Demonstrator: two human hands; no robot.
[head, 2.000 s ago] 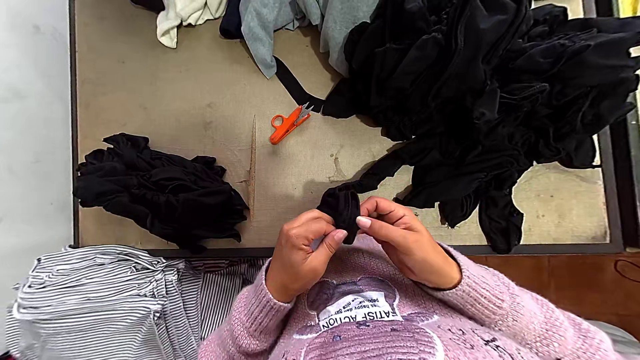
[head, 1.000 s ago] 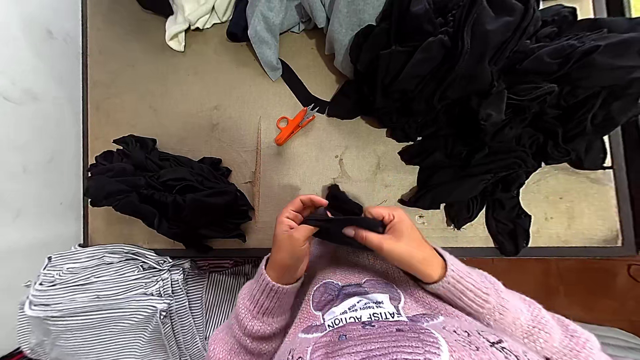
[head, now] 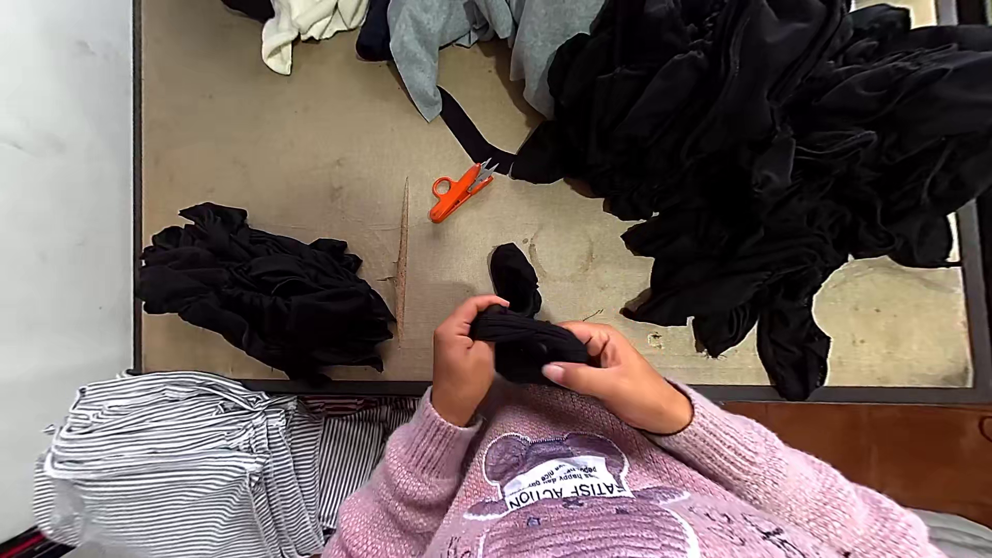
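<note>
Between my two hands, close to the table's near edge, is a gathered black fabric piece [head: 535,341]. My left hand [head: 463,360] pinches its left end, and my right hand [head: 620,376] grips its right end with the thumb on top. A narrow part of the black fabric reaches up from my hands over the table. Farther up lie orange thread snips [head: 459,192], their metal blades pointing up and right, near a dark fabric strip [head: 473,139].
A black fabric pile [head: 271,294] lies on the left of the table [head: 271,139], a larger black heap [head: 744,139] on the right. Grey cloth [head: 422,54] and cream cloth [head: 310,23] lie at the far side. Striped folded fabric [head: 170,465] is stacked below the table's left edge.
Two seconds ago the black fabric was bunched between my fingers, with a length running toward the right heap. It is now spread between my hands, apart from that heap.
</note>
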